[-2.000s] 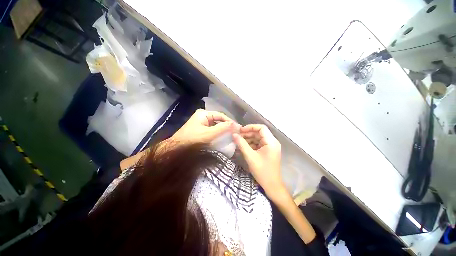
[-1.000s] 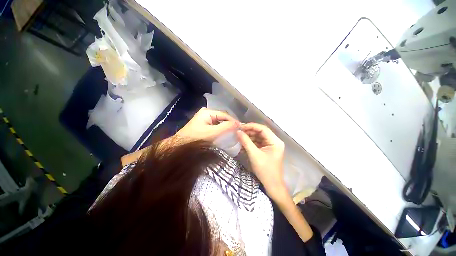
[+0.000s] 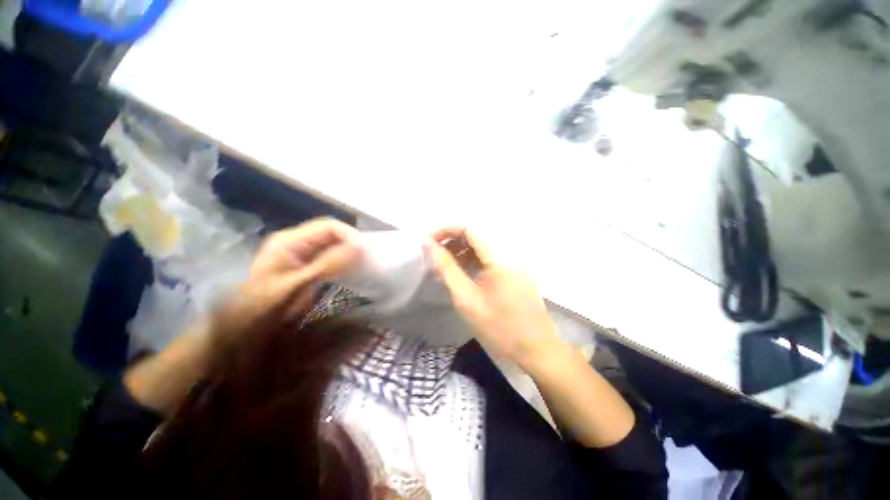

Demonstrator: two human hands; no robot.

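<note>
A sheer white fabric piece (image 3: 390, 269) is stretched between my two hands, just in front of the table's edge and over my lap. My left hand (image 3: 298, 269) is blurred and grips its left end. My right hand (image 3: 478, 283) pinches its right end between thumb and fingers. The lower part of the fabric hangs towards my lap.
The white table (image 3: 371, 117) has the sewing machine head (image 3: 781, 88) at the right, with black-handled shears (image 3: 745, 244) and a dark flat pad (image 3: 781, 354) nearby. A dark blue bin (image 3: 112, 303) with white sheer pieces stands at left. A blue tray (image 3: 98, 27) is at upper left.
My hands have moved apart, the left one leftward, and the fabric is now spread between them. The view has shifted, bringing the blue tray into sight.
</note>
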